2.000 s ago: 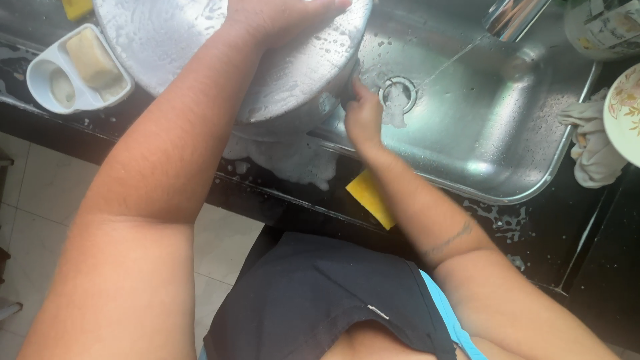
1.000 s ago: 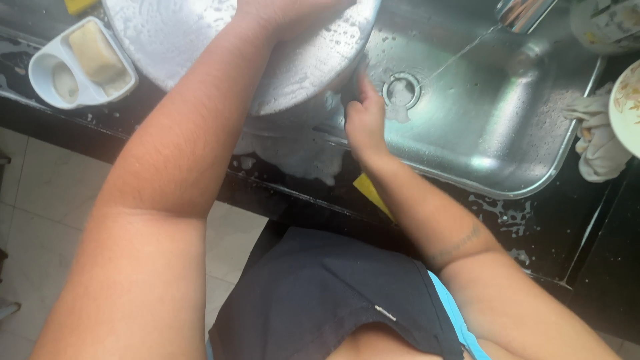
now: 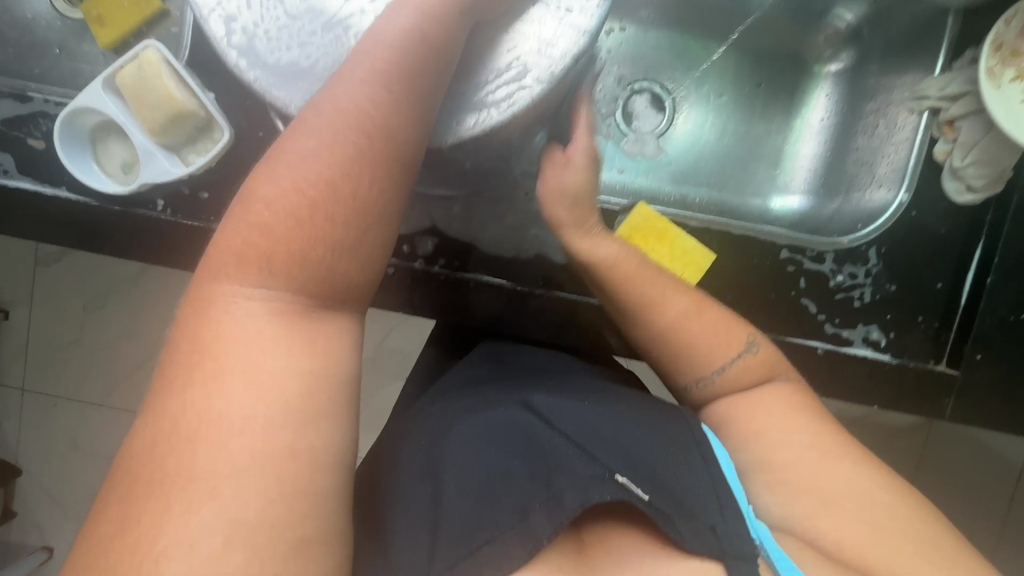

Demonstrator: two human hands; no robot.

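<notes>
A large round metal vessel or lid (image 3: 512,80), wet and soapy, tilts at the top centre over the sink's left edge. My left hand (image 3: 500,10) lies at its upper part, mostly cut off by the frame, so its grip is hidden. Beside the vessel's lower right side is my right hand (image 3: 572,172), blurred, with fingers pointing up; whether it holds the rim cannot be told. A yellow sponge (image 3: 666,242) rests on the counter edge by my right wrist. Right of that hand, a thin stream of water runs into the steel sink (image 3: 768,136), where foam sits on the drain (image 3: 645,112).
A white two-part soap dish (image 3: 124,152) with a pale soap bar (image 3: 164,96) stands at left. Above it is another yellow sponge (image 3: 120,20) by a second basin. A wet cloth (image 3: 964,152) and a patterned bowl (image 3: 1006,72) are at right. Suds spot the black counter (image 3: 880,296).
The yellow sponge near my right wrist shows more fully than a second ago. The view has shifted slightly, and the faucet has left it at the top.
</notes>
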